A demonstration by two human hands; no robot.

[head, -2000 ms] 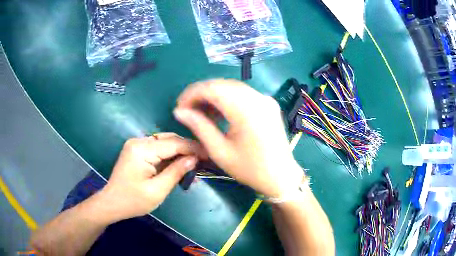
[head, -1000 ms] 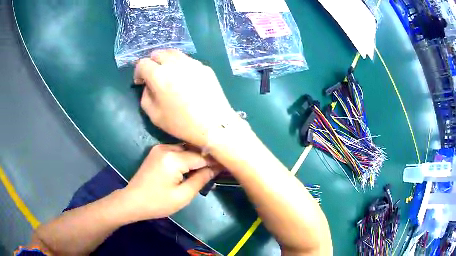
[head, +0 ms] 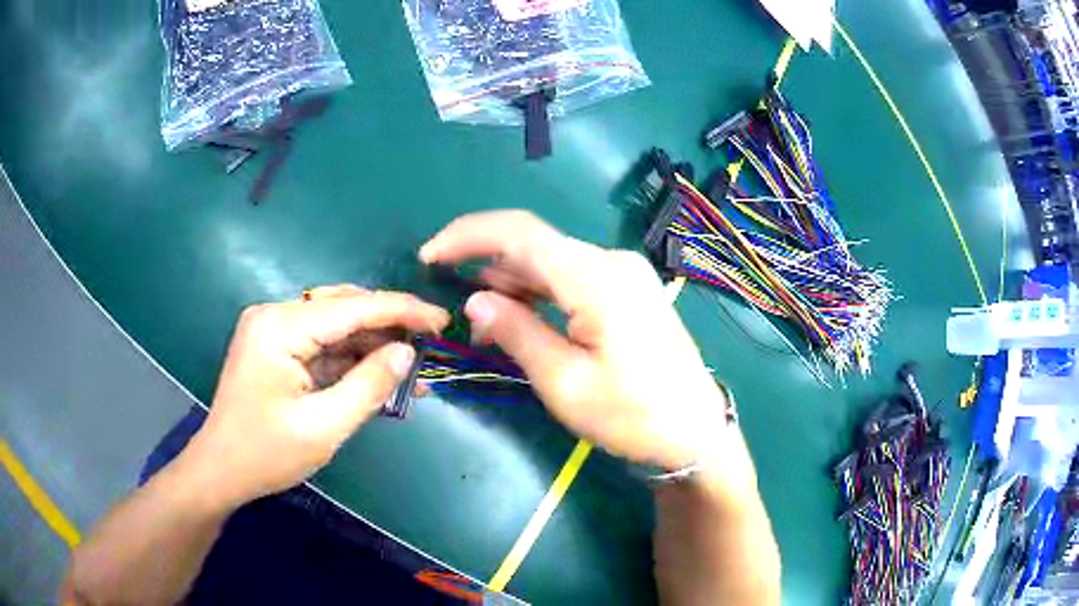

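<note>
My left hand [head: 314,385] pinches a black connector housing [head: 404,391] between thumb and fingers, just above the green table. Coloured wires [head: 473,365] leave the housing to the right and pass behind my right hand. My right hand [head: 586,337] is beside it, thumb and fingers apart; whether a small part lies between its fingertips cannot be told. Black loose pieces [head: 275,152] lie at the mouth of the left zip bag [head: 249,65]. Another black piece [head: 537,128] sticks out at the mouth of the right zip bag [head: 521,53].
The upper harness pile [head: 769,249] fans out across the yellow line at the right. The lower harness pile [head: 896,497] lies at the lower right. Blue and clear plastic holders [head: 1023,331] line the right side. A white sheet [head: 808,17] is at the top.
My right hand has come back from the left bag's mouth to beside my left hand. The black pieces there show again, lying differently. The camera view has shifted.
</note>
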